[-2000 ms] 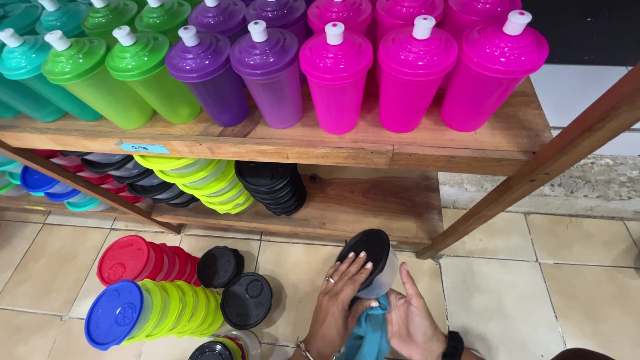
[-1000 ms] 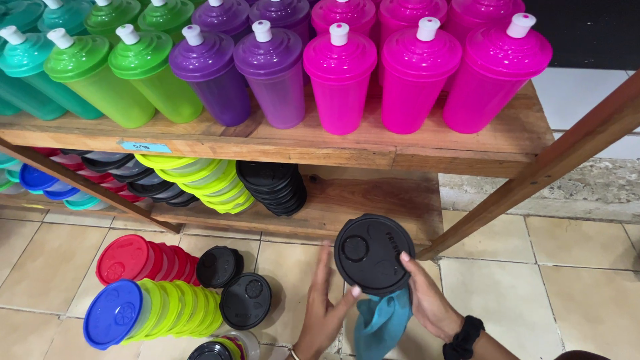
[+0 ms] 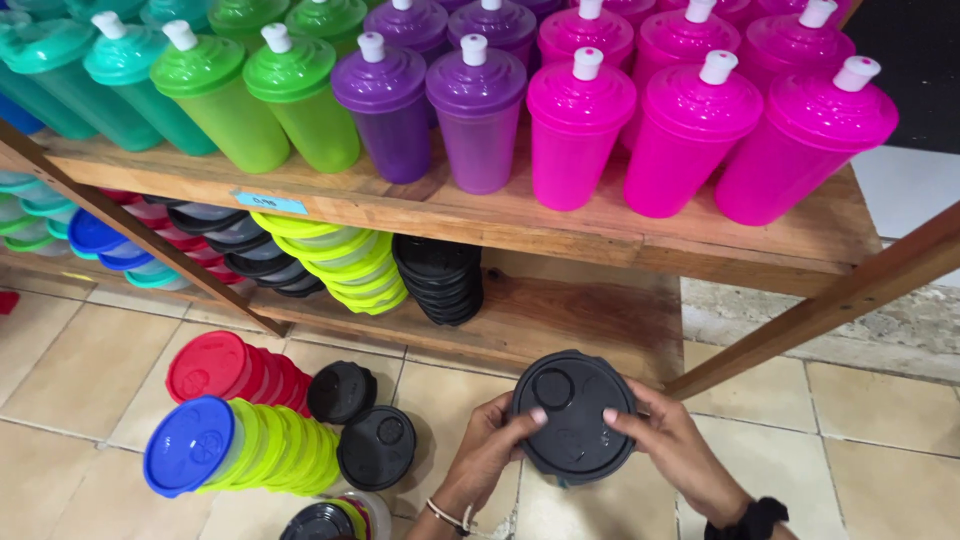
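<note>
My left hand (image 3: pixel 487 450) and my right hand (image 3: pixel 671 442) hold a round plastic container by its black lid (image 3: pixel 574 416), one at each side, with both thumbs on top of the lid. The lid faces up toward me and hides most of the container body. Only a sliver of teal cloth (image 3: pixel 564 484) shows below its rim. To the left on the tiled floor lie a stack of containers with yellow-green lids (image 3: pixel 281 446) and a blue lid (image 3: pixel 189 446) at its end, a row of red-lidded containers (image 3: pixel 217 367) and black-lidded containers (image 3: pixel 376 448).
A wooden shelf (image 3: pixel 637 255) stands ahead, with pink (image 3: pixel 577 142), purple (image 3: pixel 476 120), green (image 3: pixel 217 105) and teal cups on top. Its lower board (image 3: pixel 585 307) bears stacks of yellow-green-lidded (image 3: pixel 337 262) and black-lidded containers (image 3: pixel 439 277). A slanted wooden brace (image 3: pixel 847 300) is at right.
The container has turned so its black lid faces me. Both hands now grip its sides; one second ago the left hand was apart from it. The teal cloth, earlier hanging below, is now mostly hidden.
</note>
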